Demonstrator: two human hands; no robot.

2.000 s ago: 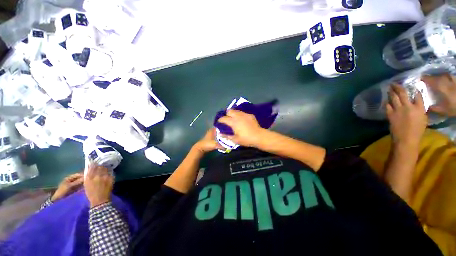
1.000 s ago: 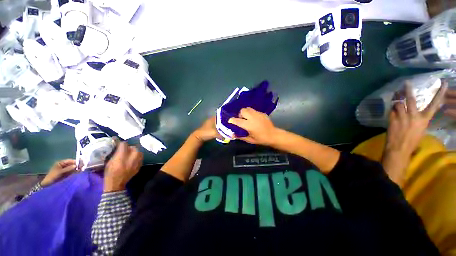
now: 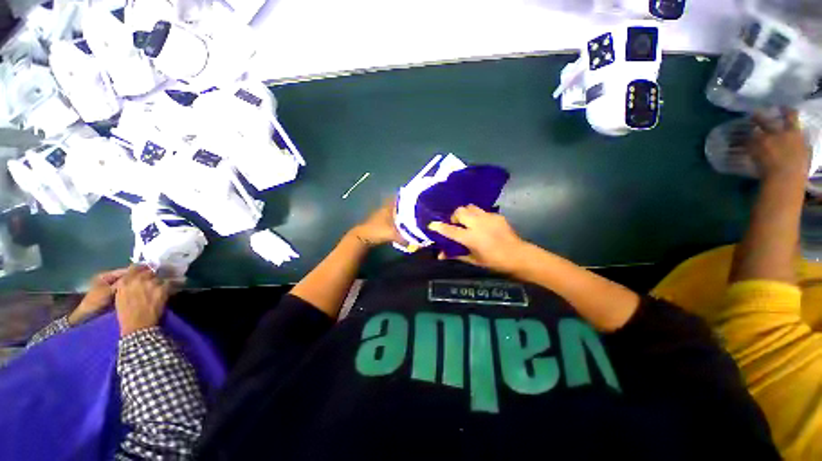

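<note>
A white security camera (image 3: 412, 200) is held tilted over the green mat, just in front of my chest. My left hand (image 3: 386, 225) grips its lower left side, with a small yellow spot near the fingertips. My right hand (image 3: 482, 236) holds a dark purple cleaning cloth (image 3: 479, 187) against the camera's right side. The cloth and fingers cover much of the camera, so its lenses cannot be seen.
White cameras lie piled on the left (image 3: 126, 117). A dual-lens camera (image 3: 622, 85) stands upper right. A thin pale stick (image 3: 356, 185) and a white scrap (image 3: 272, 247) lie on the mat (image 3: 379, 117). Co-workers' hands are at both sides, with a clear bag (image 3: 732, 147) at right.
My hands, the camera and the cloth have shifted slightly right, and more of the camera's white side shows. The left neighbour's hands moved left; the right neighbour's visible hand reaches farther forward.
</note>
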